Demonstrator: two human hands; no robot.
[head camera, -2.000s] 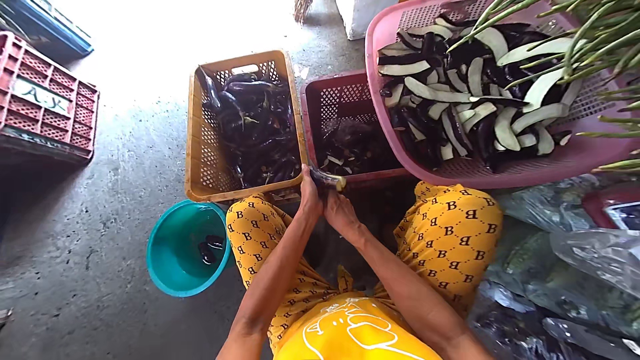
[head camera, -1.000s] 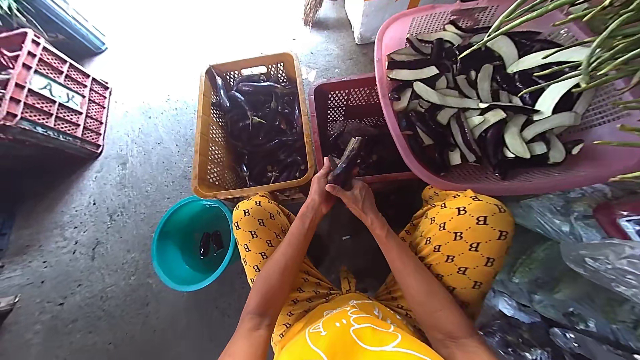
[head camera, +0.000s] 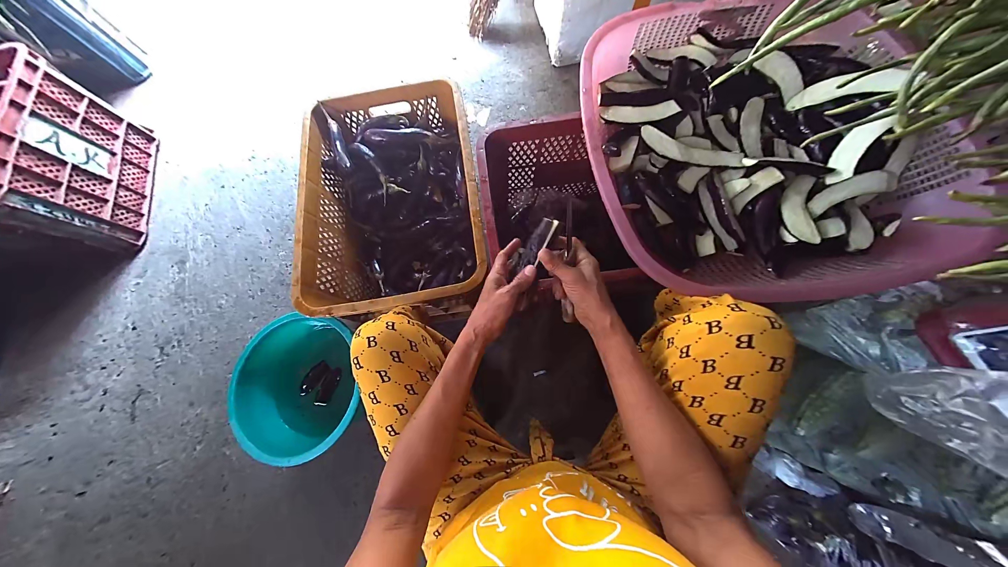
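Observation:
My left hand holds a cut piece of eggplant, pale flesh showing along one side. A knife points up from my right hand, whose fingertips also touch the piece. Both hands are just over the near edge of a dark red plastic crate with dark contents. To its left, a yellow-brown crate holds whole eggplants. Cut eggplant slices lie in a pink plastic basket at the right.
A teal basin with a few dark eggplant pieces stands by my left knee. Long green bean-like pods overhang the pink basket. Plastic bags lie at the right. Another red crate stands on the concrete floor at far left.
My hands have turned the eggplant piece, and its pale cut side now faces right. The knife now shows upright in my right hand.

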